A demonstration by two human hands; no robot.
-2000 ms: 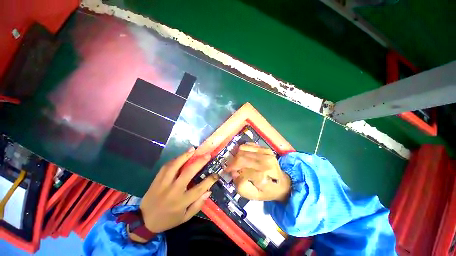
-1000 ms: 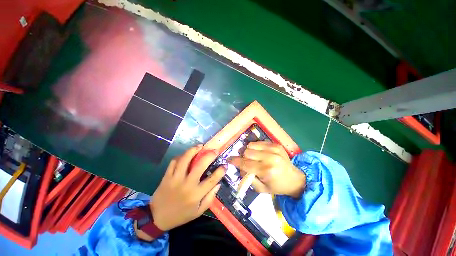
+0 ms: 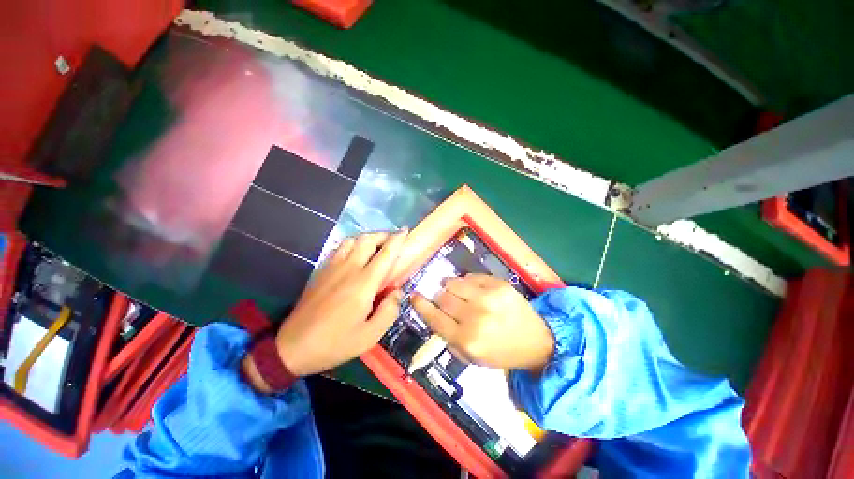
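An open tablet (image 3: 482,391) with bare electronics and a white battery lies in a red frame (image 3: 419,400) in front of me. My right hand (image 3: 492,323) is over the circuit board end, fingers curled down, with a slim pale tool (image 3: 428,354) held in it and pointing out below the palm. My fingertips hide the spot they touch. My left hand (image 3: 342,299) rests flat with fingers spread on the frame's upper left side, holding nothing that I can see. Black adhesive pieces (image 3: 300,192) lie in a row on the bench to the left, with a narrower one (image 3: 355,157) above.
A dark block (image 3: 82,117) is at the left bench edge. A waiting tablet (image 3: 47,351) and stacked red frames (image 3: 140,370) stand lower left. A grey post (image 3: 749,168) and more red frames (image 3: 805,374) are at the right. A chipped white edge (image 3: 412,103) borders the green conveyor.
My left hand has moved up along the frame, its fingers off the board. My right hand has shifted slightly over the board. A red frame corner has appeared at the top.
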